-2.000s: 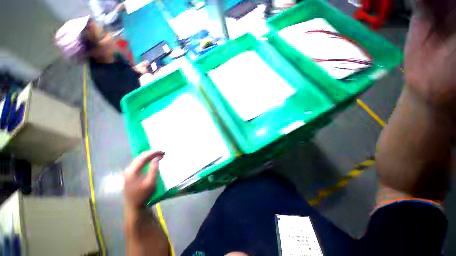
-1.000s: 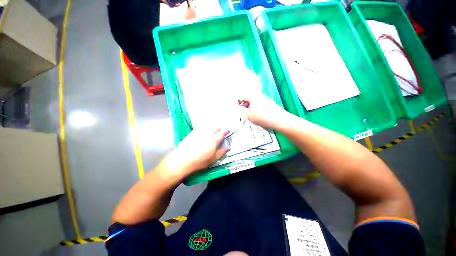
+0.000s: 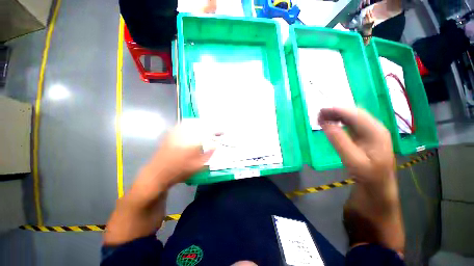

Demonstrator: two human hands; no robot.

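Large white sheets [image 3: 236, 104] lie in the left green crate [image 3: 228, 26], with thin dark lines near their front edge. My left hand [image 3: 179, 158] is over that crate's front left part, blurred, thumb and a finger apart; I see nothing held, and contact with the sheets is unclear. My right hand [image 3: 364, 143] is over the front of the middle green crate [image 3: 327, 156], fingers curled but apart from the thumb, with nothing visible in it. A white sheet [image 3: 325, 78] lies in that crate. A red cable [image 3: 403, 96] lies on a white sheet in the right green crate [image 3: 426, 124].
A red stool [image 3: 148, 57] and a person in dark clothing are at the back left. Blue items [image 3: 278, 10] are behind the crates. Other people's arms show at the back right. Cartons [image 3: 13, 135] stand at the far left. Yellow and striped lines cross the grey floor [image 3: 83, 156].
My hands were together over the left crate's sheets and are now apart, the right one over the middle crate. The crates appear squarer in view.
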